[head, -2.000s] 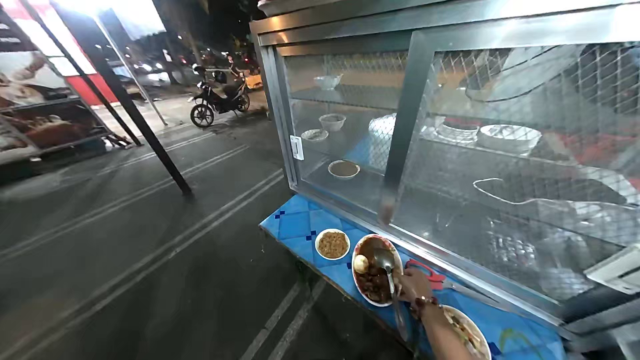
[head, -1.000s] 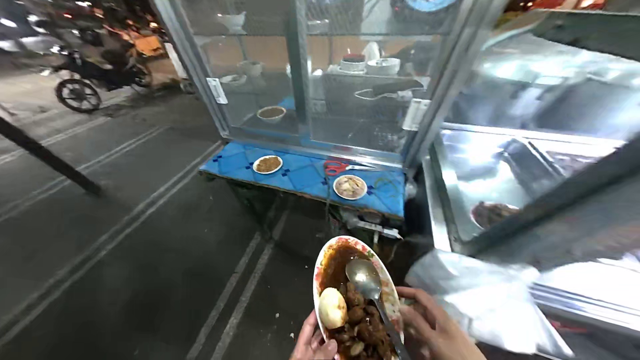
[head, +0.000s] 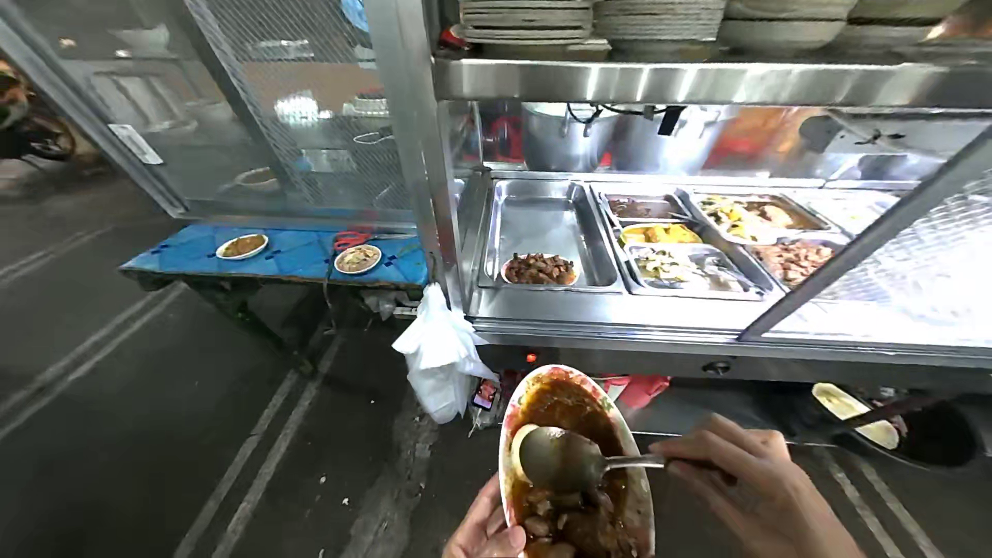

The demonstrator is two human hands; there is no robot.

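My left hand [head: 488, 521] grips the near-left rim of an oval floral-edged plate [head: 637, 496] that holds brown stew with meat pieces. With its fingers closed on the handle, my right hand [head: 748, 473] holds a metal serving spoon [head: 562, 459] low over the stew. The spoon's bowl partly covers a pale, egg-like piece [head: 521, 449] at the plate's left side. Beyond the plate, a steel tray [head: 542, 217] in the lit food case holds a small dish of dark meat [head: 540, 269].
Several food trays [head: 690, 267] fill the case's right part, behind a slanted frame [head: 845, 244]. A white plastic bag [head: 440, 356] hangs at the corner post. Left, a blue-covered table [head: 294, 262] bears two small dishes and red-handled scissors [head: 350, 240]. Stacked plates [head: 527, 19] stand above.
The view has swung right to the lit food case. The stew plate, on the blue table two seconds ago, is now in my left hand. The spoon, resting in the plate one second ago, is in my right hand.
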